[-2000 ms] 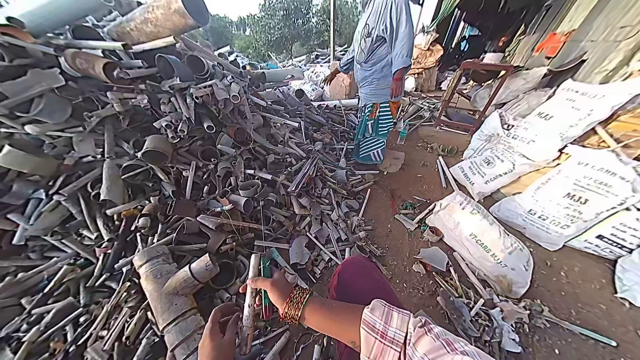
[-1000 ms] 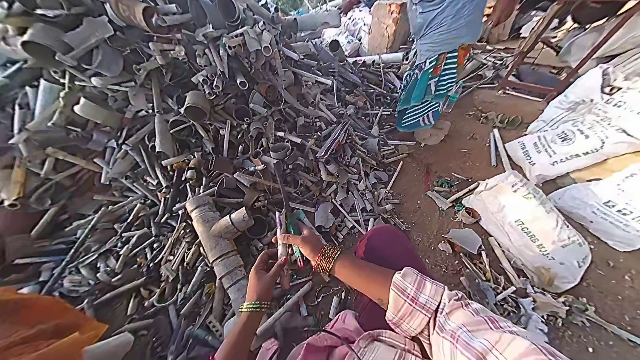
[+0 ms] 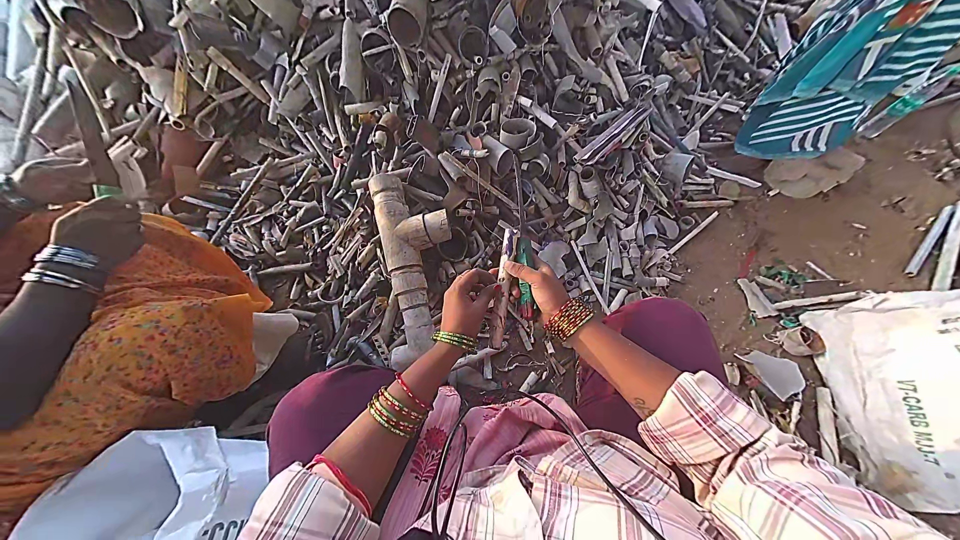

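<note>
Over my lap, in the head view, my right hand (image 3: 541, 286) is closed around a tool with a green handle (image 3: 526, 279) and a thin dark blade or rod (image 3: 518, 187) pointing away from me. Its thumb also presses on a short, whitish plastic pipe piece (image 3: 503, 289), which stands roughly upright beside the handle. My left hand (image 3: 470, 301) has its fingertips at the left side of that pipe piece; whether they grip it or only touch it is hard to tell. A large jointed pipe with a side branch (image 3: 401, 259) lies just left of my hands.
Scrap pipe pieces (image 3: 480, 112) are heaped in front. At the left, a co-worker's hand (image 3: 97, 229) is near a dark blade (image 3: 91, 135). A printed white sack (image 3: 892, 390) lies right, another (image 3: 150, 487) lower left. Striped teal cloth (image 3: 825, 90) hangs upper right.
The view has tilted down and turned left, bringing the co-worker's arms and orange cloth into sight. My hands stay close together at the pipe piece and the green-handled tool.
</note>
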